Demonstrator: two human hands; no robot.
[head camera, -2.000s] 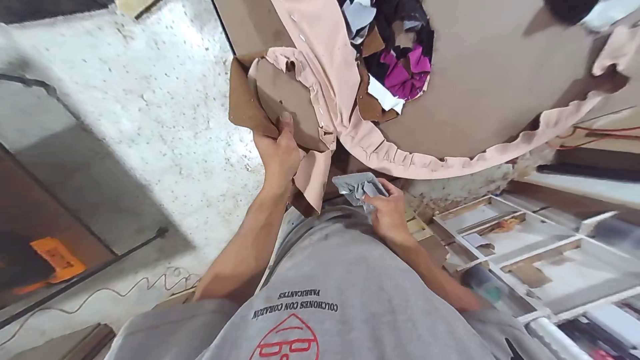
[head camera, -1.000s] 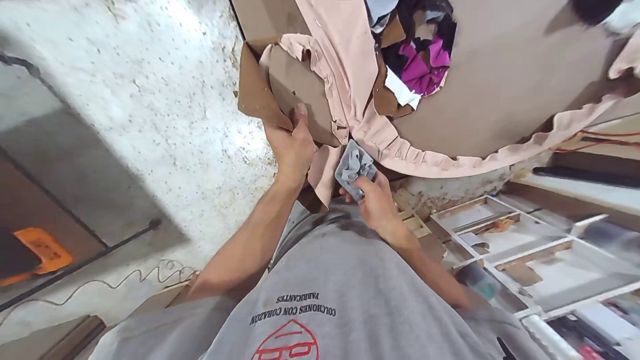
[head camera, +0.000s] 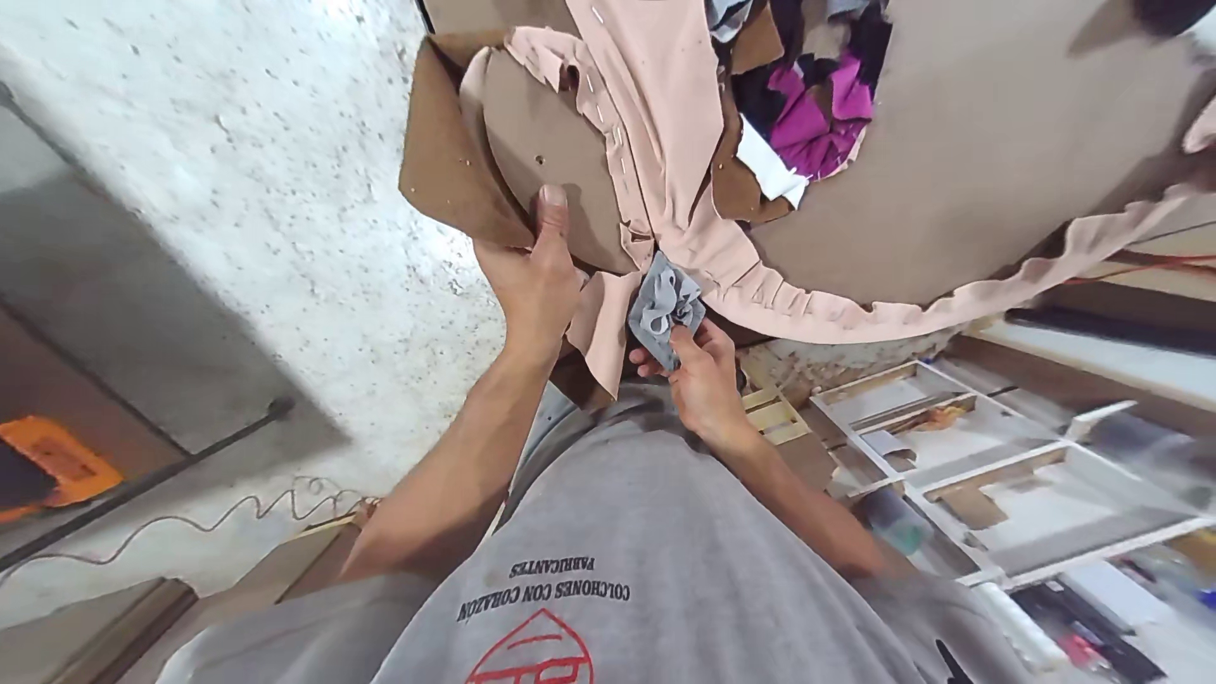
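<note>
My left hand (head camera: 537, 271) grips the near edge of a rounded brown board (head camera: 560, 142), thumb on its face. A brown flap (head camera: 446, 152) stands out along the board's left side. Pink fabric (head camera: 655, 114) is gathered along the board's right edge, with pale staple-like marks in it. My right hand (head camera: 698, 375) holds a crumpled grey fabric piece (head camera: 665, 309) just right of the board's lower end, close to the pink cloth. A larger brown panel (head camera: 931, 171) lies to the right, edged with a pleated pink strip (head camera: 855, 318).
Fabric scraps, purple (head camera: 822, 119), white and black, fill an opening beside the large panel. A white compartmented frame (head camera: 1007, 475) stands lower right. At left are a speckled floor (head camera: 361, 237), a dark bar (head camera: 171, 475), an orange-edged object (head camera: 66, 461) and a coiled hose (head camera: 218, 522).
My right hand has moved left with the grey fabric, toward the board's lower end, and the fabric now shows more of its face. My left hand has kept its hold on the board.
</note>
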